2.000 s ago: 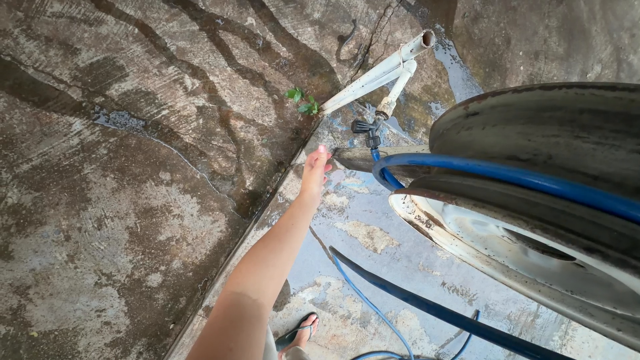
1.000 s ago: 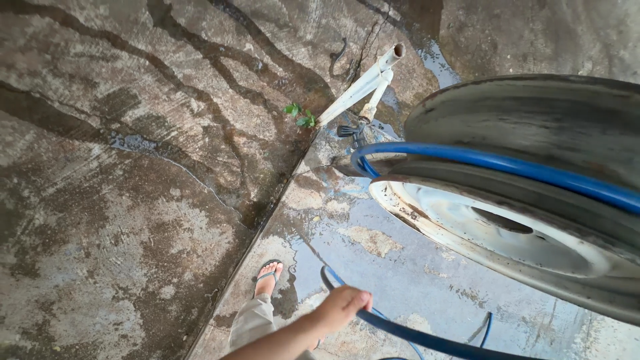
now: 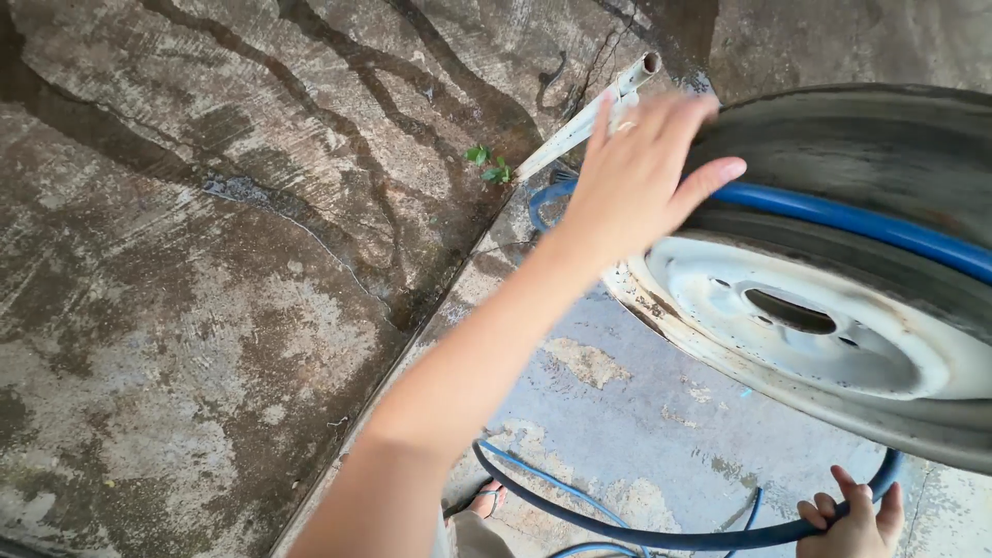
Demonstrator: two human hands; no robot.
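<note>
My left hand (image 3: 639, 174) is raised, fingers spread and somewhat blurred, in front of a white metal pipe (image 3: 570, 139) and beside the rusty white wheel rim (image 3: 806, 310). It holds nothing visible. A blue hose (image 3: 860, 221) runs along the channel of the rim and loops out at its left end, partly behind my left hand. At the bottom right, my right hand (image 3: 856, 523) has its fingers around a dark blue hose (image 3: 659, 539), which curves up toward the underside of the rim. The tap seen near the pipe earlier is mostly hidden now.
A thinner light blue hose (image 3: 573, 492) lies on the wet, blue-grey concrete floor. A small green plant (image 3: 496, 172) grows at the pipe's base, by the concrete edge. My sandalled foot (image 3: 487, 498) is at the bottom. Cracked, water-streaked concrete spreads to the left.
A second ago a hand was at the dark blue hose near the bottom middle. Now my left hand is up by the pipe and rim, and my right hand has come into view on the dark blue hose.
</note>
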